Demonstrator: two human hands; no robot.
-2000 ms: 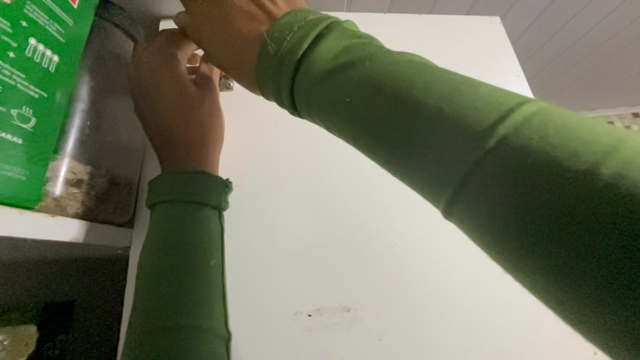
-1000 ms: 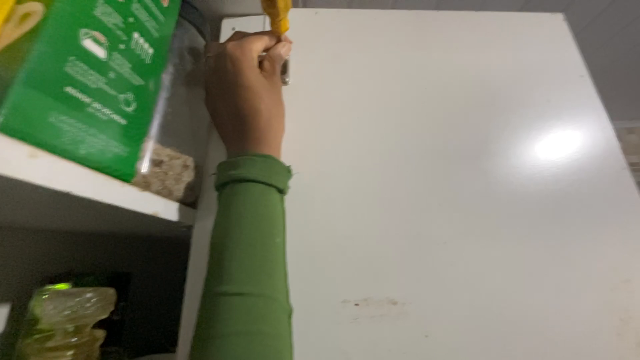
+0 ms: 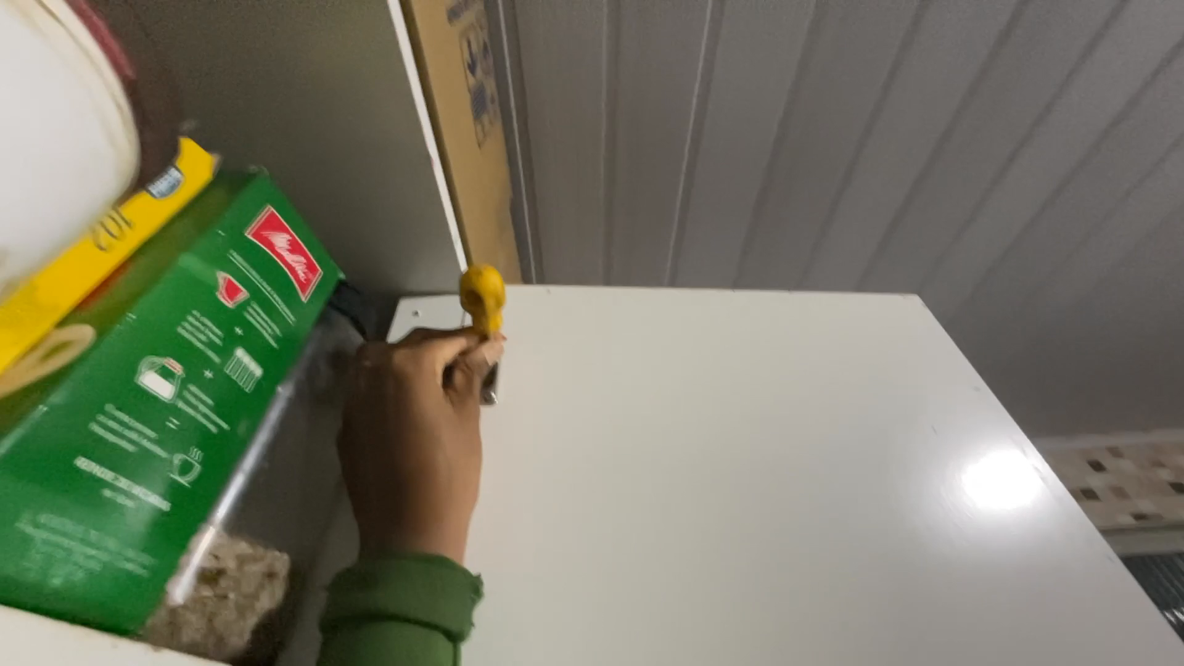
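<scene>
My left hand, in a green sleeve, reaches up from the bottom at the upper left corner of a white cabinet door panel. Its thumb and forefinger pinch the lower end of a small tool with a yellow handle, which sticks up above the fingertips; the tool's tip is hidden. Just below the fingertips, part of a metal hinge shows against the panel. My right hand is out of view.
Left of the hand, a green Melitta carton, a yellow package and a clear container with brownish contents stand on a white shelf. A cardboard box lies above the cabinet, beneath a panelled ceiling.
Two seconds ago both hands were together at the hinge; my right hand and arm have since left the view. My left hand stays there. The view has tilted up toward the ceiling.
</scene>
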